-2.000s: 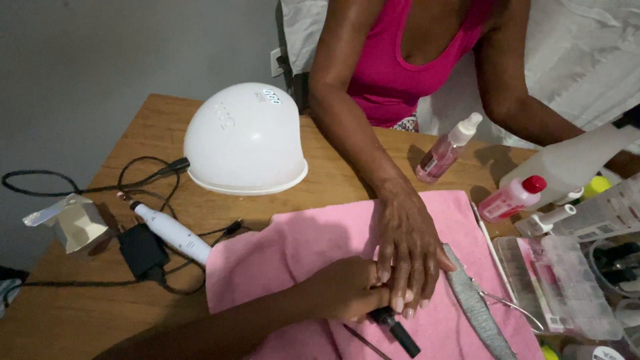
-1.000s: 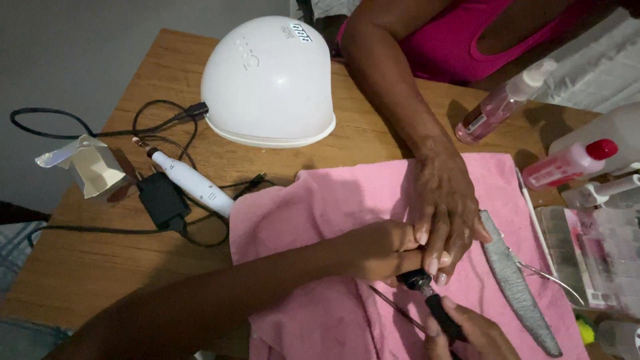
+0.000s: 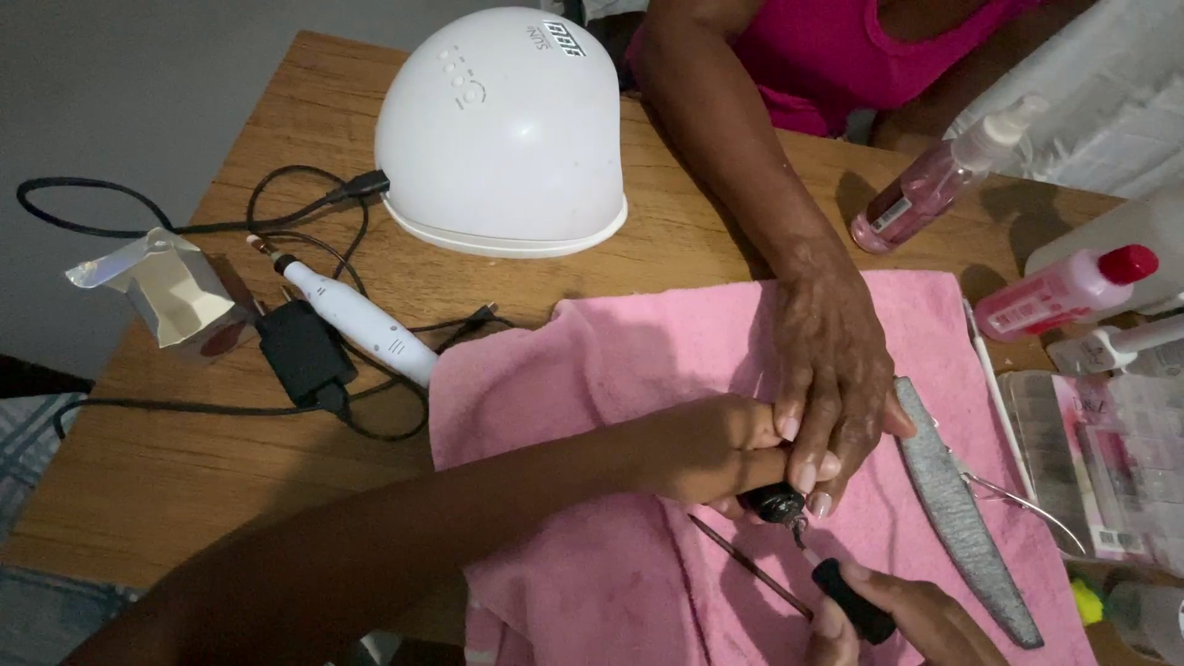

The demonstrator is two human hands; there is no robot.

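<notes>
My left hand grips a small black nail polish bottle and also touches the fingers of another person's hand, which lies palm down on a pink towel. In my right hand is the black brush cap, its brush close to the bottle's mouth. Between the cap and my left hand a thin dark stick lies on the towel. A grey curved nail file rests to the right, over metal nippers.
A white nail lamp, a white electric nail drill, a black power adapter with cables and an open small box stand left. On the right are a pink spray bottle, a red-capped bottle and a clear compartment case.
My right hand, out of view two seconds ago, has come in at the bottom with the brush cap. The cap was on the bottle then; now it is off. The view has shifted.
</notes>
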